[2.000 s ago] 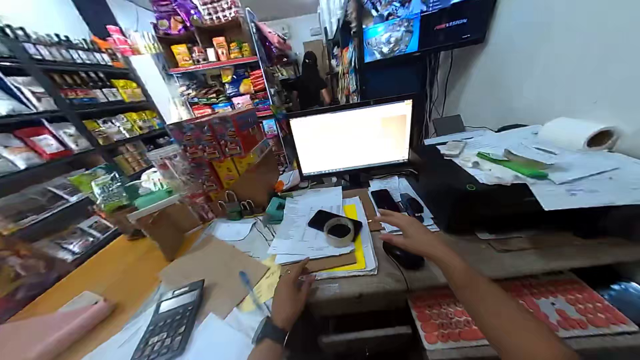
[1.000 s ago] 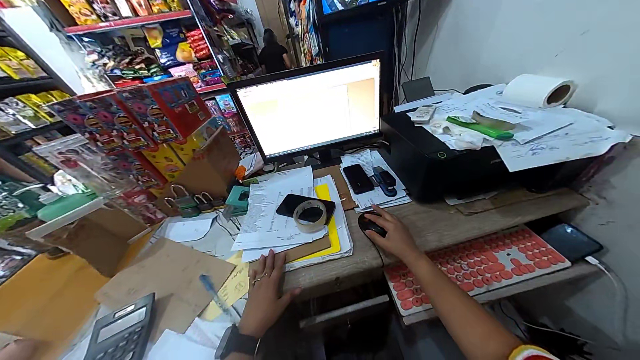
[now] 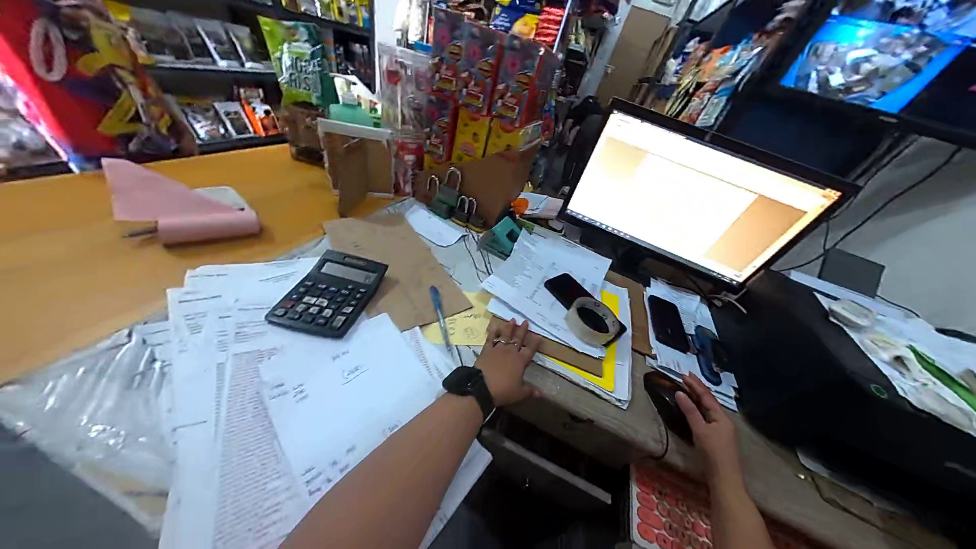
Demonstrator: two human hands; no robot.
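My left hand [image 3: 507, 362], with a ring and a black watch, lies flat at the desk edge, its fingertips against the cardboard and papers. My right hand [image 3: 705, 415] rests on a black computer mouse [image 3: 669, 404]. Between them, a roll of tape [image 3: 592, 320] lies on a dark phone [image 3: 568, 290] atop stacked papers and a yellow folder [image 3: 610, 358]. A blue pen [image 3: 441, 314] lies left of my left hand, near a black calculator [image 3: 328, 293] and handwritten sheets [image 3: 351, 396]. The lit monitor [image 3: 701, 191] stands behind the papers.
A second phone [image 3: 669, 324] and a dark blue stapler-like object [image 3: 709, 354] lie right of the papers, beside a black printer [image 3: 823, 381]. A red-and-white keyboard [image 3: 663, 511] sits below the desk edge. Padlocks [image 3: 444, 200] stand by boxed goods [image 3: 473, 91]. Pink material [image 3: 183, 206] lies on the yellow counter [image 3: 69, 252].
My right hand was above the mouse two seconds ago, then came down onto it and remains there. My left hand has flattened at the desk edge. The view has swung left since a second ago.
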